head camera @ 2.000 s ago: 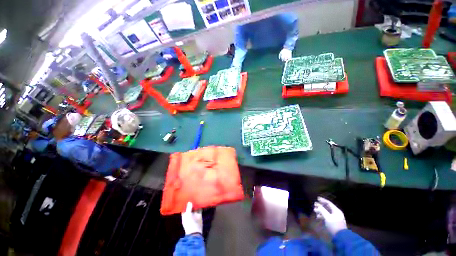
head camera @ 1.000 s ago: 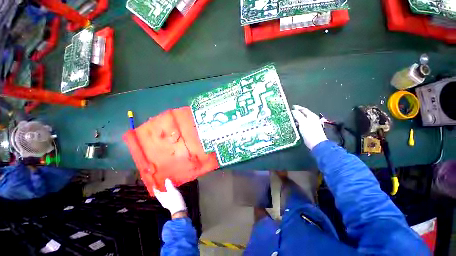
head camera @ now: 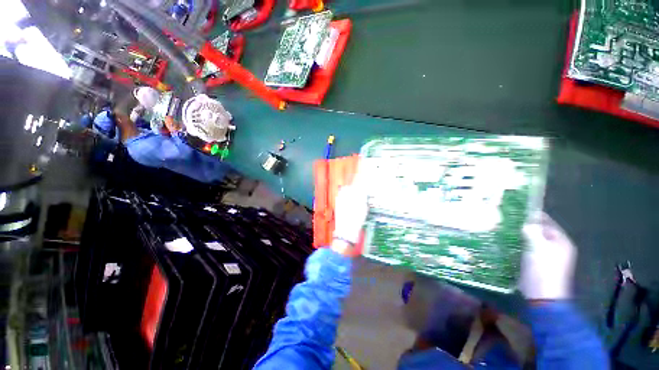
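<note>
A large green printed circuit board (head camera: 448, 209) with a white border is in front of me, blurred by motion. My left hand (head camera: 350, 213), in a white glove, is at its left edge. My right hand (head camera: 548, 259), also gloved and blurred, is at its right edge. Both hands hold the board. The red-orange board carrier (head camera: 325, 199) shows behind and to the left of the board and my left hand. The rest of the carrier is hidden.
Diagonal cutters (head camera: 626, 293) lie at the right. A solder spool (head camera: 273, 162), a blue pen-like tool (head camera: 330, 147) and a small fan (head camera: 206, 118) are on the left. Other boards on red carriers (head camera: 323, 72) stand further back. Black totes (head camera: 195, 278) stand at lower left, near another worker (head camera: 162, 148).
The view has swung left. My left hand has left the carrier's near edge and is now at the board's left edge. The board is now between both hands.
</note>
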